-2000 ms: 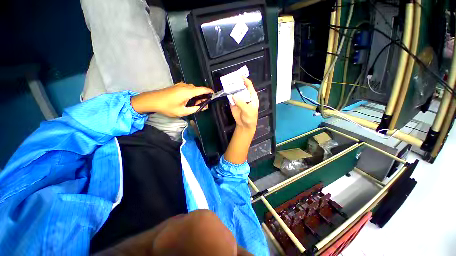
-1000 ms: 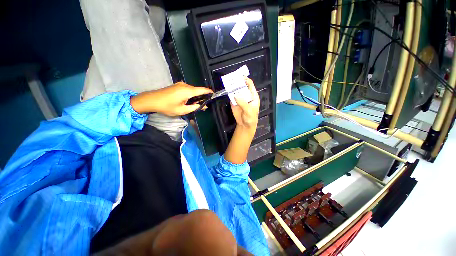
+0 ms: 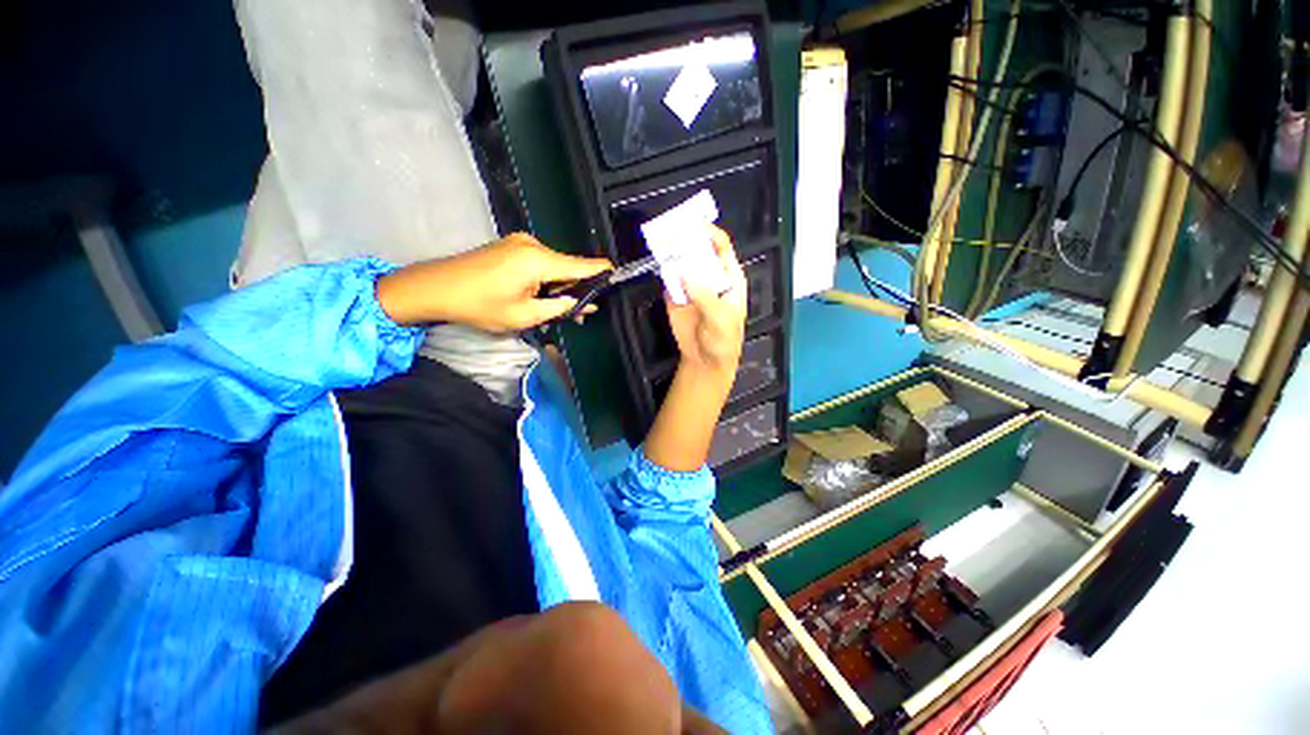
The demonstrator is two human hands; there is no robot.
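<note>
My left hand [image 3: 503,284] holds scissors [image 3: 586,296] by their black loops. The silver blades point right, to the edge of a white strip [image 3: 684,240]; the tips' exact position is hidden or too small to tell. My right hand [image 3: 707,305] pinches the lower part of the strip, which is folded or layered. Both hands are beside or over a black tray [image 3: 562,108] with several pockets in a row. Its top pocket holds a glossy dark flat unit [image 3: 628,118] with a white diamond-shaped piece [image 3: 690,91] on it. The hands and strip partly cover lower pockets.
A long white box-like part [image 3: 820,172] stands right of the tray. Cream-pipe racks [image 3: 934,495] at the right hold opened cardboard boxes [image 3: 833,452] with clear plastic and reddish-brown fixtures [image 3: 869,632]. Cables hang at upper right. My legs lie left of the tray.
The strip has shifted and turned slightly in my right hand. The blades now reach less far across it, and my left hand's grip on the loops looks wider.
</note>
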